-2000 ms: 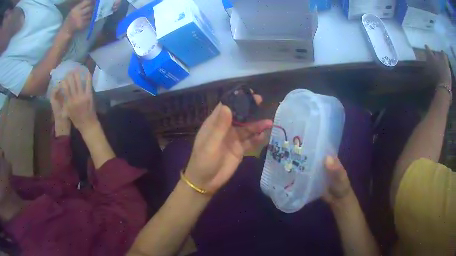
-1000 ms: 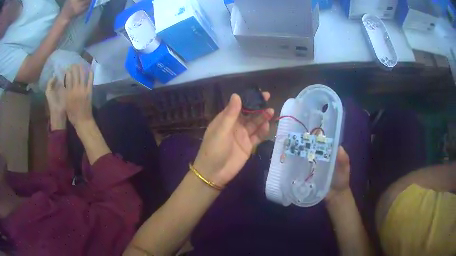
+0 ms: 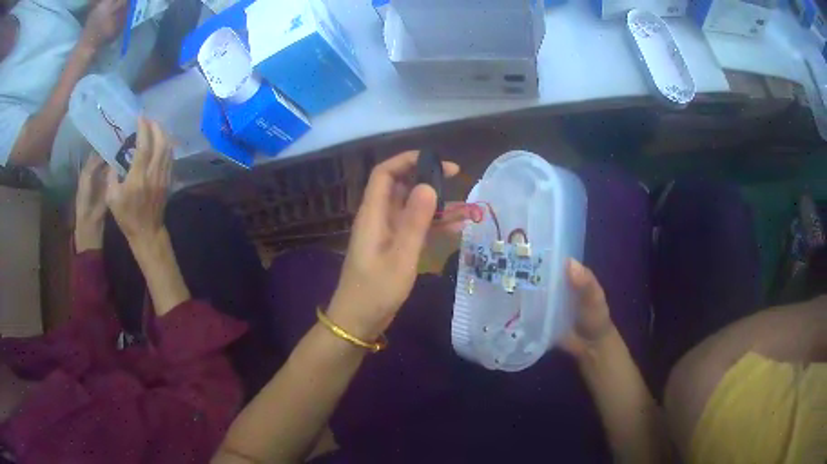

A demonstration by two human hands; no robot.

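My left hand (image 3: pixel 390 236) grips the small black cooling fan (image 3: pixel 429 178) between thumb and fingers, its thin edge showing. Red and dark lead wires (image 3: pixel 478 214) run from the fan to white connectors on the circuit board (image 3: pixel 504 264). The board lies across the middle of the translucent oval housing (image 3: pixel 560 217), whose open side is towards me. My right hand (image 3: pixel 588 308) holds the housing from its right side; the fingers behind it are hidden. A pale round fitting (image 3: pixel 501 344) is at the housing's lower end, with a short red wire above it.
The white table (image 3: pixel 435 118) runs across the top, with blue-white cartons (image 3: pixel 304 50), an open grey-sided carton (image 3: pixel 462 77) and a white oval cover (image 3: pixel 660 56). A person at left holds another translucent housing (image 3: pixel 98 109). A person in yellow (image 3: pixel 771 408) sits at right.
My left hand and the fan have moved left, and the fan is turned edge-on. The housing has shifted left and turned slightly. The neighbour's housing at left is now raised into clearer view.
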